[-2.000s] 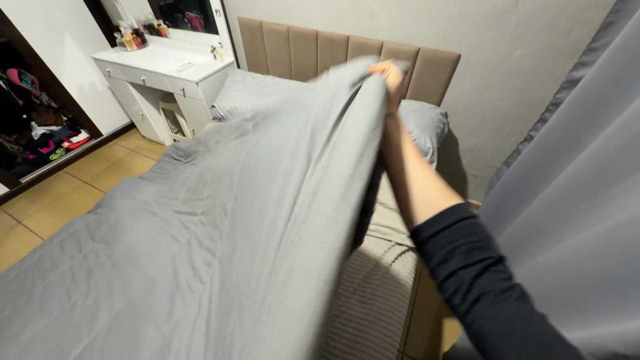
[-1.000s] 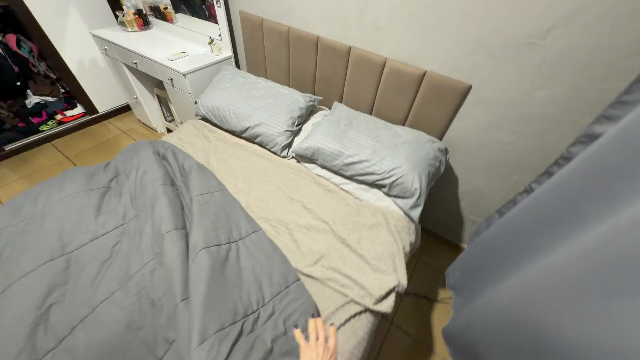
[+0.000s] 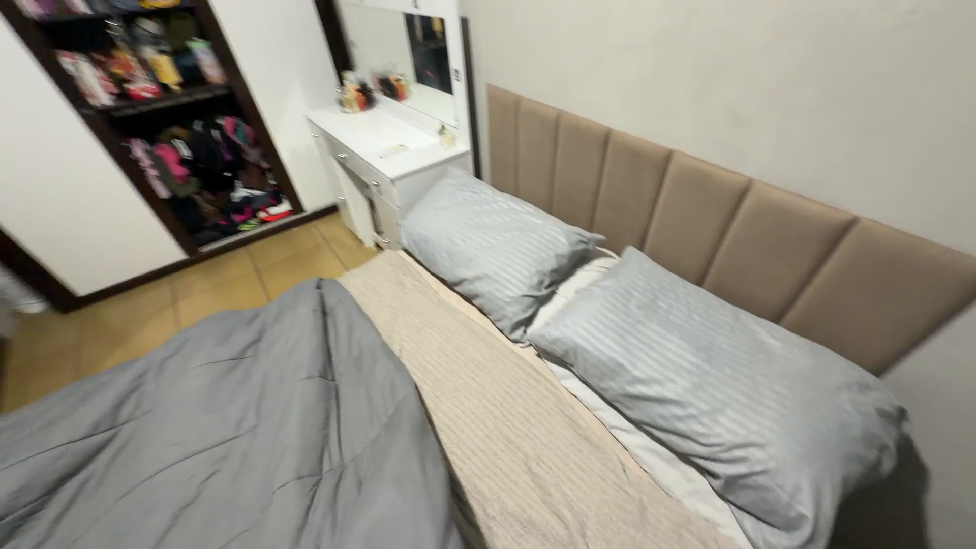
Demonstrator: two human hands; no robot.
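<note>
Neither of my hands is in view. A grey quilted comforter [image 3: 252,427] lies in folds over the lower left part of the bed. Beside it a beige ribbed blanket [image 3: 488,396] stretches across the mattress. Two light grey striped pillows rest at the head end: the left pillow [image 3: 496,244] near the dressing table, the right pillow [image 3: 724,374] nearer to me. Between and below the pillows a white sheet [image 3: 648,457] shows.
A beige padded headboard [image 3: 686,206] stands against the wall. A white dressing table [image 3: 381,145] with a mirror and small bottles is beyond the bed. At the back left, an open wardrobe [image 3: 206,152] holds clothes. Tan floor tiles [image 3: 221,282] lie between.
Two seconds ago a hand held the comforter raised over the bed; it now lies down with the pillows and beige blanket uncovered. The hand at the comforter's edge has left view. The view has moved closer.
</note>
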